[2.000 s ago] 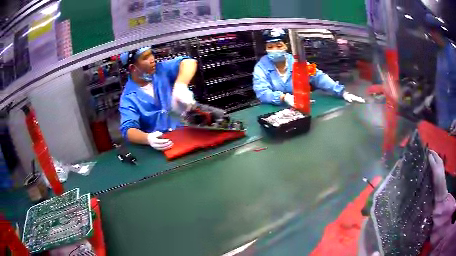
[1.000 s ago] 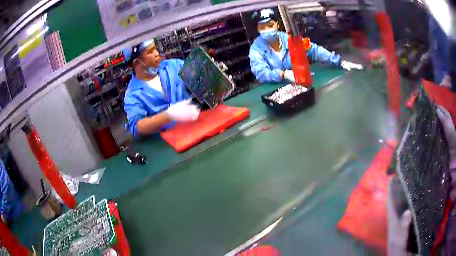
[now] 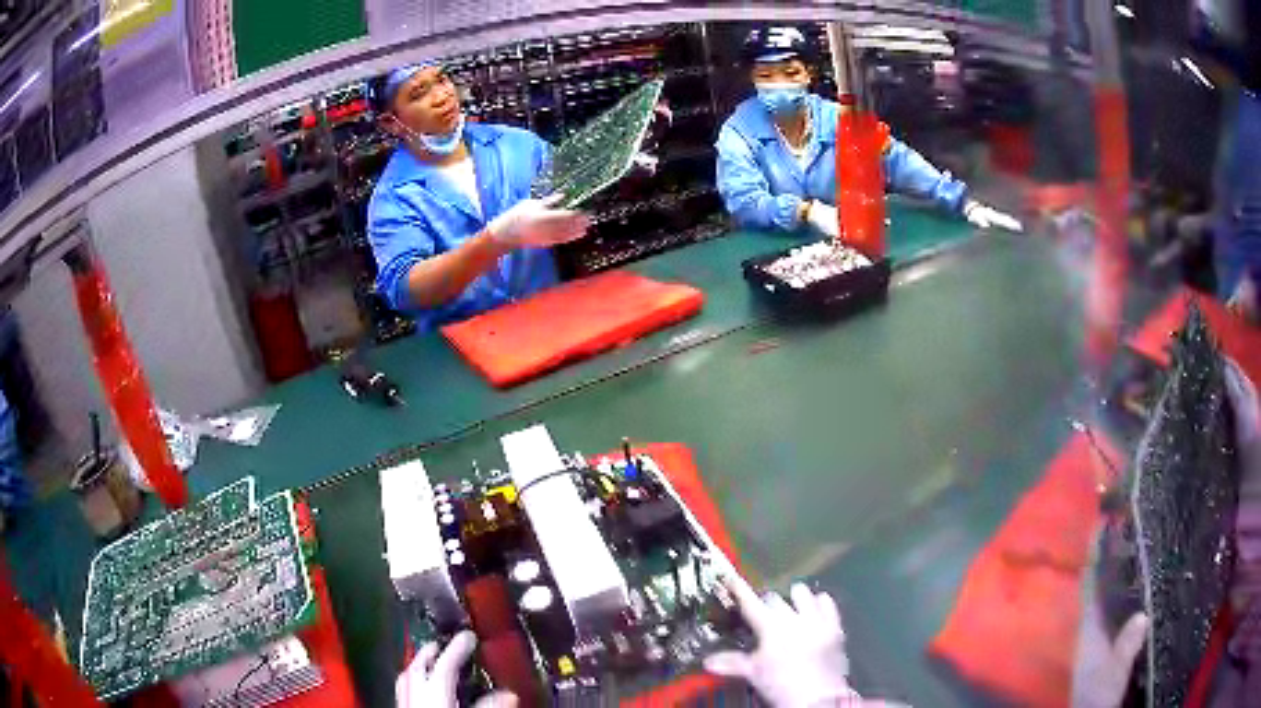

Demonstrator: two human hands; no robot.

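A large circuit board (image 3: 664,539), component side up, lies in front of me, over a red pad. It bears two long white heatsinks (image 3: 564,519), dark coils, small capacitors and a thin black cable. My left hand (image 3: 445,675), in a white glove, is at its near left corner with the fingers curled on the edge. My right hand (image 3: 795,647), also gloved, is at the near right corner with its fingers spread, touching or close to the edge. The undersides of both hands are hidden.
Green boards (image 3: 194,588) lie at the left. Red-wrapped posts (image 3: 125,380) stand on the bench. At the right, another person's gloved hands hold a board (image 3: 1187,512) upright beside a red pad (image 3: 1030,567). Across are two people, a red pad (image 3: 574,325) and a black parts tray (image 3: 819,288).
The component-side board and both my hands have come into view at the bottom centre. The person opposite has raised and turned a board above the far red pad.
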